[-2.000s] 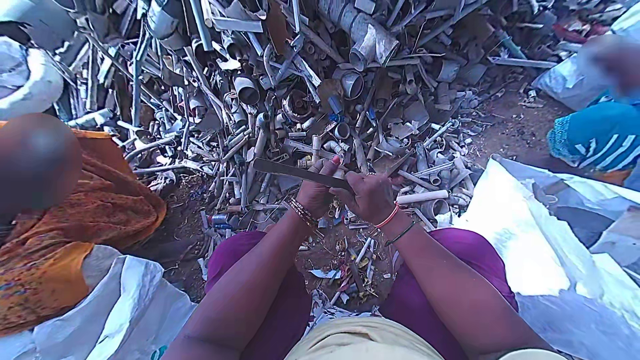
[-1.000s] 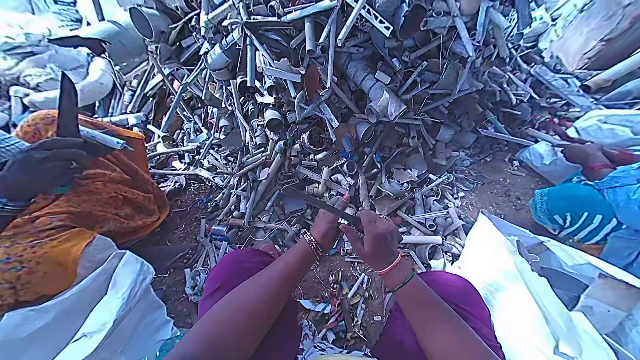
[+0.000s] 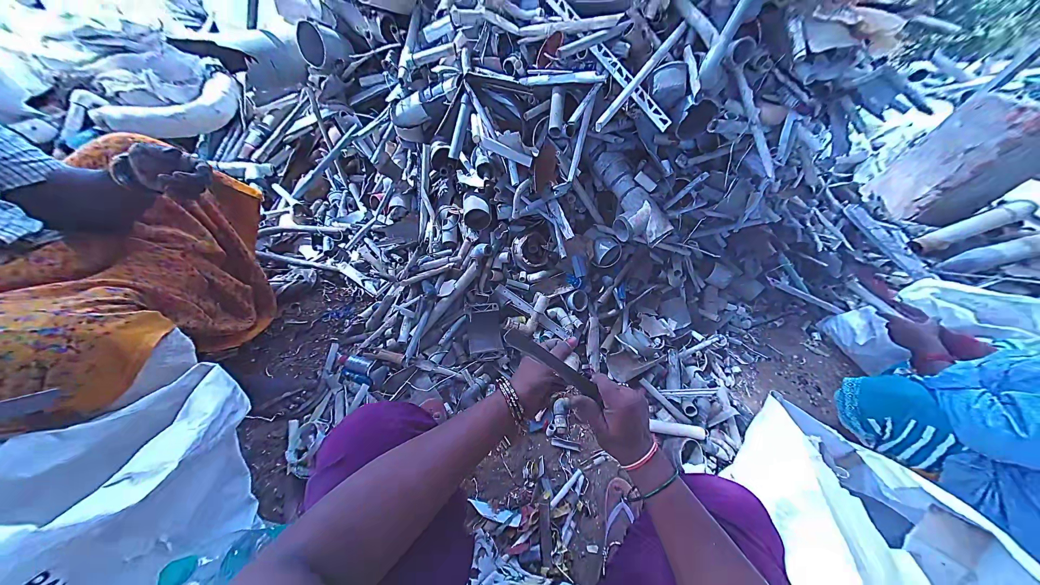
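Note:
My right hand (image 3: 619, 416) is closed round the handle end of a long dark blade (image 3: 552, 363), which slants up and left over my other hand. Just left of it, my left hand (image 3: 543, 382) has its fingers bent behind the blade, around a small pale piece (image 3: 571, 361), perhaps a pipe fitting. How much of that piece the fingers cover cannot be told. Both hands are above the near edge of a big heap of scrap plastic pipes and fittings (image 3: 487, 268).
White sacks stand on the left (image 3: 122, 455) and right (image 3: 821, 496). A person in orange cloth (image 3: 162, 268) sits at the left, hands together. Another person's hands (image 3: 934, 345) and blue clothing show at the right. A large pale block (image 3: 959, 162) lies at the upper right.
The person at the left held up a dark blade one second ago; now that person's hands are together, without the raised blade. My hands stay close together at the blade.

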